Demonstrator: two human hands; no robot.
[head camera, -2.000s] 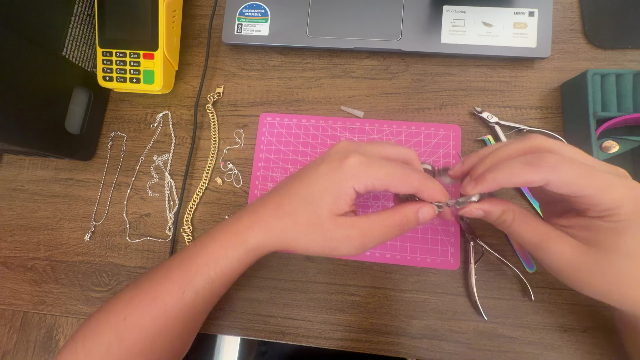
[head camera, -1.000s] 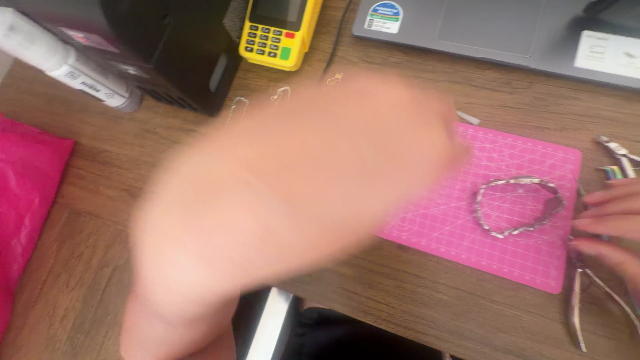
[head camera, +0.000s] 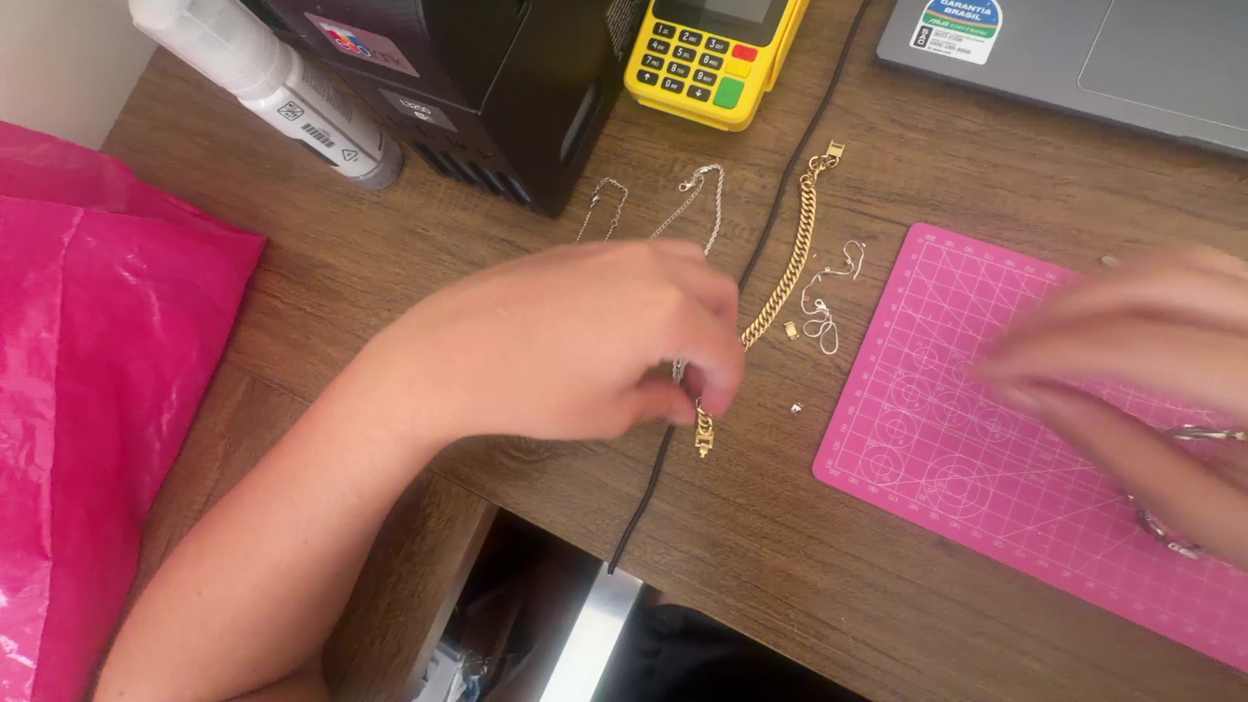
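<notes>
My left hand (head camera: 595, 341) pinches the near end of a gold curb-chain bracelet (head camera: 795, 249) between thumb and fingertips, just above its clasp. The rest of the bracelet runs up and right on the wood. My right hand (head camera: 1131, 361), blurred, hovers over the pink cutting mat (head camera: 877, 390); whether it holds anything is unclear. A silver bracelet (head camera: 1160, 531) on the mat shows partly from behind that hand. Thin silver chains (head camera: 720, 210) lie partly under my left hand. Right of the gold bracelet are a fine silver chain (head camera: 819, 312), a small gold clasp piece (head camera: 791, 330) and a tiny metal piece (head camera: 797, 409).
A black cable (head camera: 643, 507) crosses the wooden desk under the gold bracelet. Behind stand a yellow card terminal (head camera: 682, 93), a black device (head camera: 487, 88), a spray bottle (head camera: 312, 112) and a grey laptop (head camera: 1053, 73). A pink plastic bag (head camera: 107, 390) lies at left.
My left hand has left the silver bracelet, which both hands were at two seconds ago, and has taken the gold bracelet's near end. The view has swung left.
</notes>
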